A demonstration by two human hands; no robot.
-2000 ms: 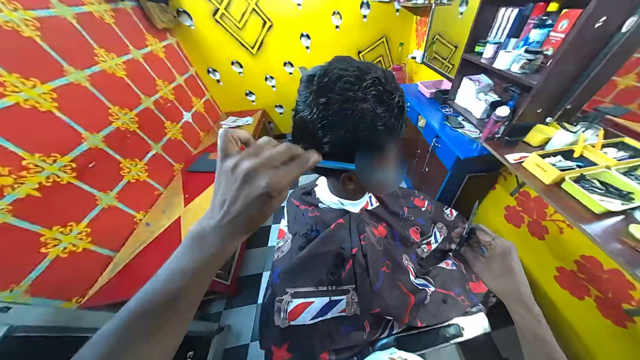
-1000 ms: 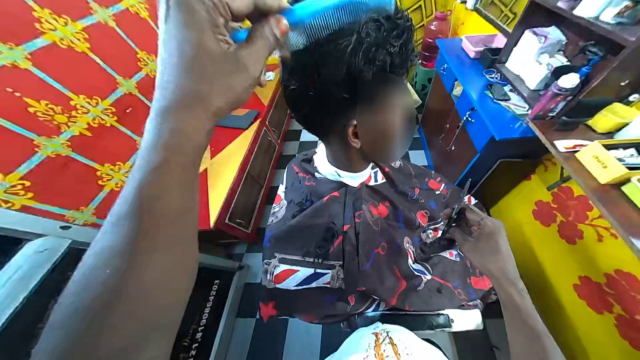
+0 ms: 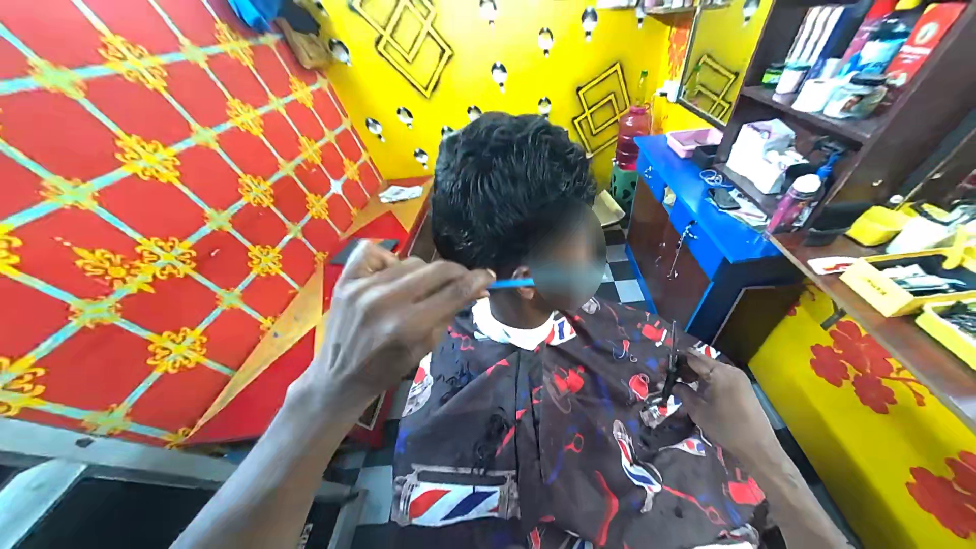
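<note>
A seated person's head of dark wavy hair (image 3: 511,183) is in the middle, above a white neck strip (image 3: 518,329) and a dark patterned barber cape (image 3: 564,427). My left hand (image 3: 396,313) grips a blue comb (image 3: 511,284), seen edge-on beside the person's ear; its far end lies by the blurred face. My right hand (image 3: 720,393) holds dark scissors (image 3: 672,366) upright over the cape at the person's shoulder, their tips pointing up. Whether the blades are parted cannot be made out. Loose hair clippings (image 3: 492,438) lie on the cape.
On the right, a wooden counter (image 3: 877,305) bears yellow trays (image 3: 888,288) of tools, beneath shelves with bottles. A blue-topped cabinet (image 3: 705,206) stands behind it. A red patterned wall (image 3: 175,191) is at left, and a metal frame (image 3: 84,457) at lower left.
My left hand with the blue comb has come down from the top of the hair to beside the ear. My right hand still holds the scissors over the cape. The view has shifted.
</note>
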